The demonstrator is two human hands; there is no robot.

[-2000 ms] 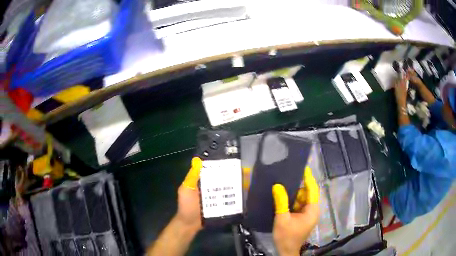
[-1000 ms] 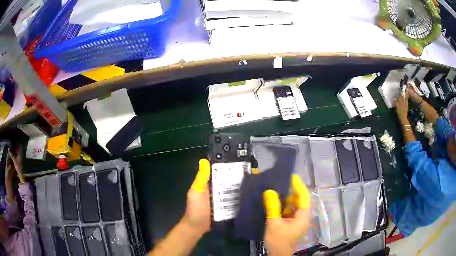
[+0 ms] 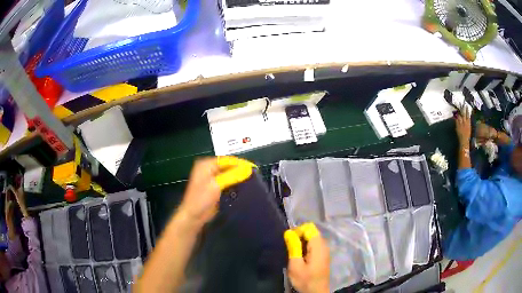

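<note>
A dark back cover [image 3: 243,229], with a camera area near its top, is tilted and blurred in front of me. The handset's white label does not show; the handset under the cover cannot be made out. My left hand [image 3: 209,186], in yellow finger cots, grips the top end. My right hand [image 3: 309,257] is beside the lower right edge, thumb and finger apart with nothing seen between them; whether it touches the cover is unclear. A grey blister tray [image 3: 337,186] under translucent film is at right, with dark covers in two upper right pockets.
Another tray [image 3: 55,229] with covers lies left. Open phone boxes [image 3: 240,129] stand on the green belt [image 3: 186,154], several holding handsets. A yellow emergency-stop box [image 3: 67,174] is at left. Above are a blue basket [image 3: 123,60] and fan [image 3: 463,23]. A blue-sleeved worker [image 3: 481,212] is right, a pink-sleeved one left.
The cover has moved over the handset's label, hiding it. My left hand has risen from the handset's left side to the top end. My right hand's fingers no longer hold the cover between them.
</note>
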